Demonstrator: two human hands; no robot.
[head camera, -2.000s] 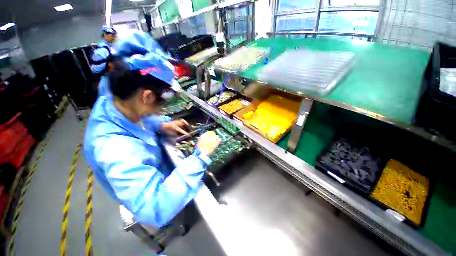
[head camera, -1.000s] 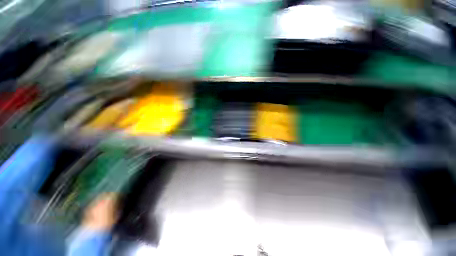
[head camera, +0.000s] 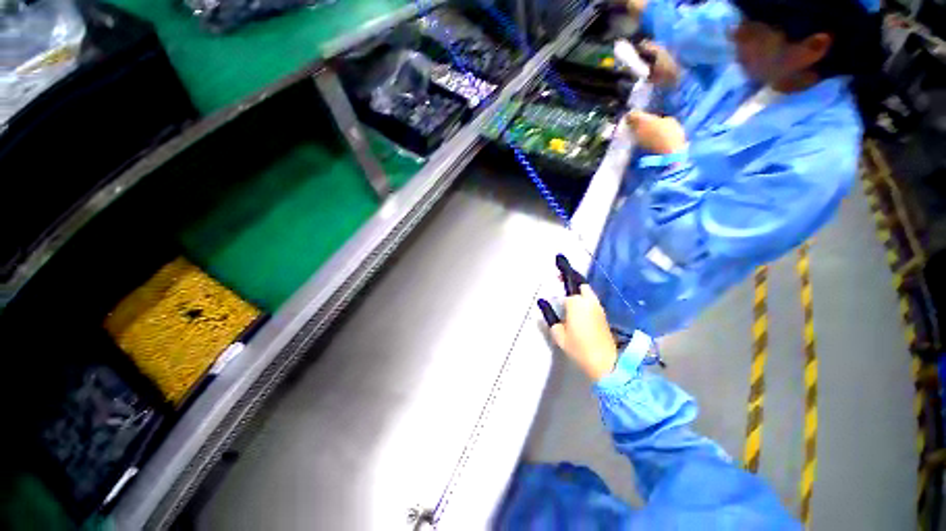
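Note:
My right hand (head camera: 583, 330) reaches in from the lower right over the near rail. Black covers sit on two fingertips, which are apart, and I see nothing held in it. A pale band circles the wrist. My left hand is not in view. No board lies under my hand, only the shiny metal plate (head camera: 415, 353). At the left, a black bin holds tiny yellow components (head camera: 185, 327). Beside it, nearer the bottom left, another bin holds dark grey components (head camera: 93, 427).
A person in a blue smock (head camera: 747, 197) works on the right at a green circuit board (head camera: 560, 133) in a carrier. A coiled blue cord (head camera: 539, 182) hangs between us. The metal rail (head camera: 311, 296) runs diagonally past the bins. More dark-part bins (head camera: 410, 109) stand farther up.
The view has swung right, away from the worker on the left and the large yellow parts. The two bins have shifted left. My right hand and another worker now show.

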